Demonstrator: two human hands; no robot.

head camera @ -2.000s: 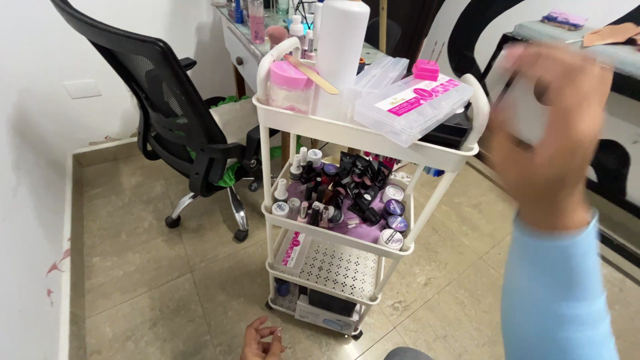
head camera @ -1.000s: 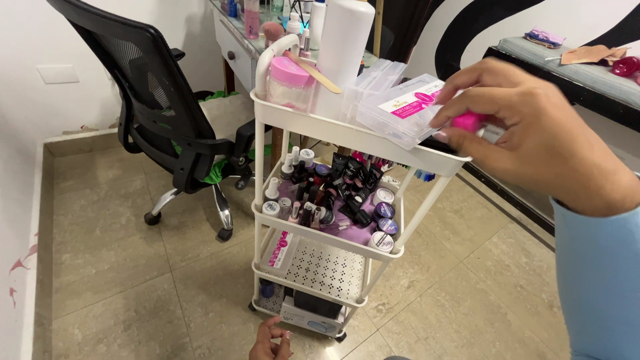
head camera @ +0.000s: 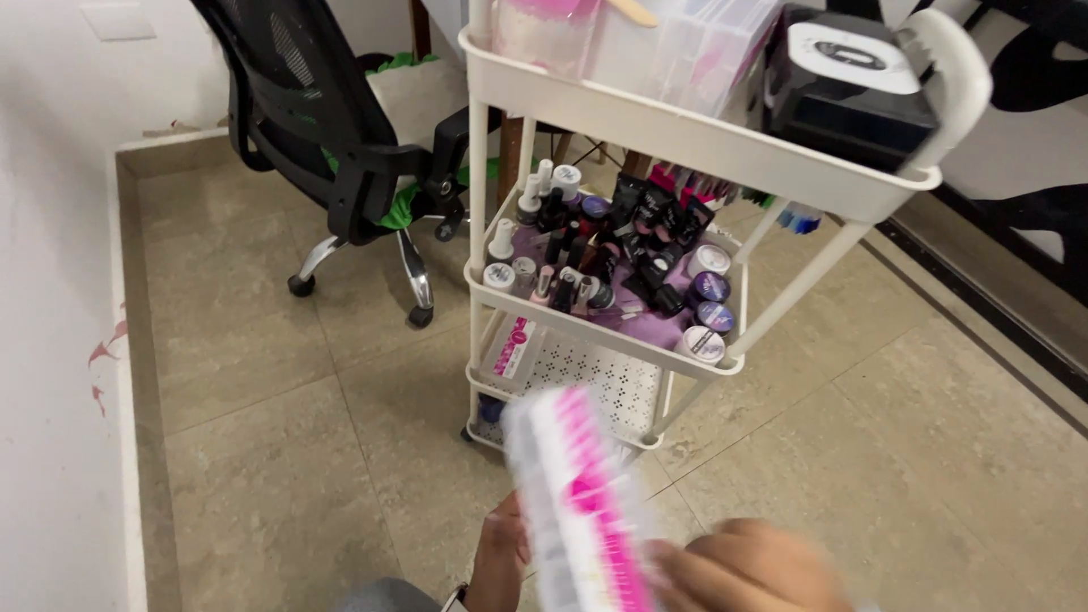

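Note:
A clear plastic box with a white and pink label (head camera: 586,501), blurred by motion, is tilted in front of the trolley, low in the view. My right hand (head camera: 748,565) holds its right side. My left hand (head camera: 501,544) is at the box's left edge, fingers partly hidden behind it; whether it grips the box is unclear. Beyond them stands a white three-tier trolley (head camera: 697,127). Its middle tier carries nail polish bottles (head camera: 529,200), black tubes (head camera: 654,208) and small round jars (head camera: 710,289). Another labelled box (head camera: 512,347) lies on the perforated lower tier.
On the trolley's top tier are a pink-lidded jar (head camera: 544,38), clear boxes (head camera: 714,51), a wooden spatula (head camera: 633,12) and a black box (head camera: 850,85). A black mesh office chair (head camera: 306,110) stands behind at left, near the white wall (head camera: 59,255).
The labelled clear box has left the trolley's top tier and is now low in front, in my right hand. The black box on top is now exposed. The view has tilted down and moved closer.

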